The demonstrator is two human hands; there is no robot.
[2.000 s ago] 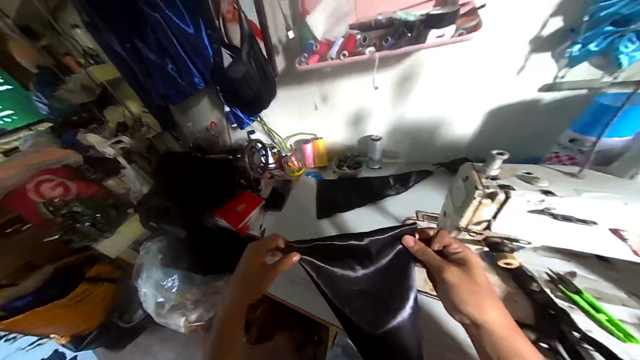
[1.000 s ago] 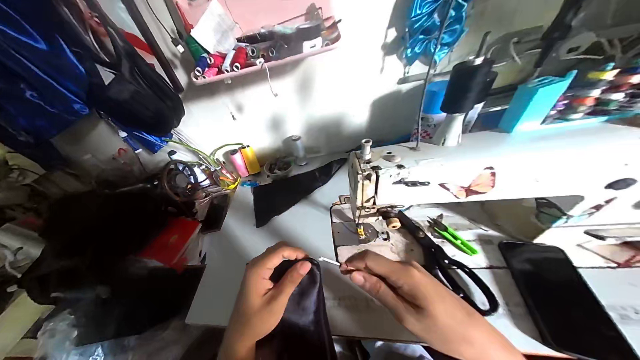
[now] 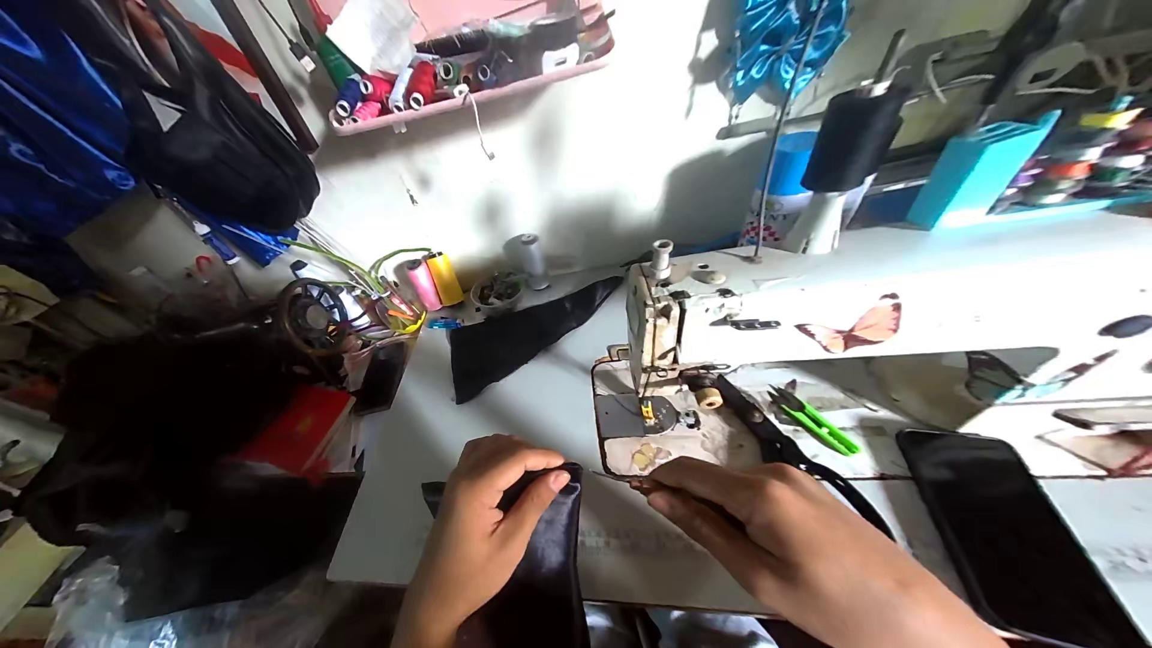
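Observation:
My left hand [image 3: 499, 513] pinches the upper edge of a black satin cloth [image 3: 549, 558], which hangs down past the table's front edge. Just right of it, my right hand [image 3: 747, 531] grips a small, thin pointed tool [image 3: 621, 477], its kind unclear, with the tip directed at the cloth's corner. Behind both hands stands a white sewing machine [image 3: 657, 342], its needle area right above my right fingertips. Another black cloth piece [image 3: 522, 342] lies flat on the white table, left of the machine.
Black scissors [image 3: 774, 436], green thread snips [image 3: 819, 421] and a black phone [image 3: 1008, 531] lie right of the needle area. Thread cones [image 3: 432, 281] and a small bowl [image 3: 498, 292] stand at the back. A pink tray of spools [image 3: 477, 90] hangs on the wall.
Two seconds ago both hands held the black cloth stretched between them. My right hand has since let go of it and holds the thin tool. The view has shifted right.

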